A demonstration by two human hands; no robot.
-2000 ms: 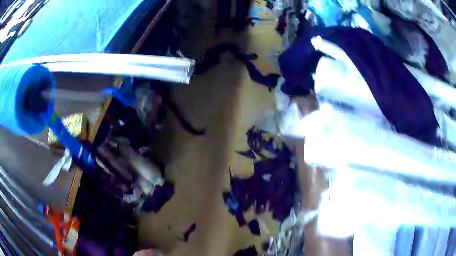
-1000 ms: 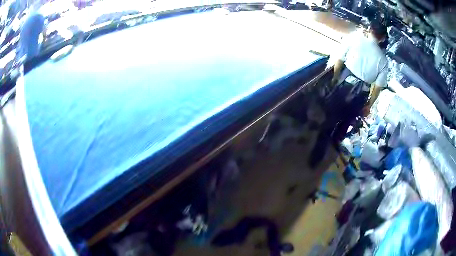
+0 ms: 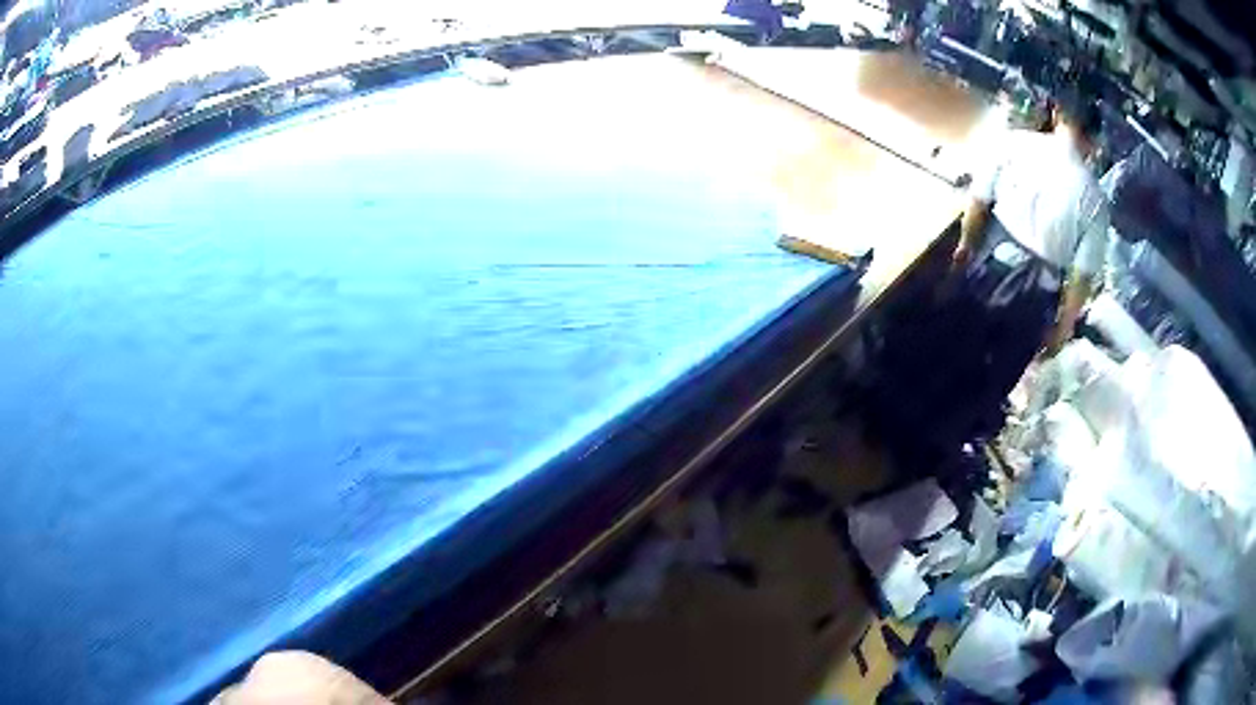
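Observation:
The blue spread fabric (image 3: 344,331) lies flat in a thick stack of layers on the long table and fills the left and middle of the view. One of my hands, which looks like my left hand (image 3: 303,682), is cut off by the bottom edge. Only its pale, blurred upper part shows, at the near front edge of the stack. Its fingers cannot be made out. My right hand is not in view. A small yellow-brown bar (image 3: 822,251) lies at the far corner of the fabric.
A person in a white shirt (image 3: 1040,200) stands bent at the table's far right side. The brown table top (image 3: 882,172) shows past the fabric. Plastic-wrapped bundles (image 3: 1157,482) and loose pale pieces (image 3: 902,523) lie right of the dim floor aisle (image 3: 661,654).
The view has swung from the aisle, roll and rack to the spread fabric. The white bar at the left has left the view. A hand now shows at the bottom edge.

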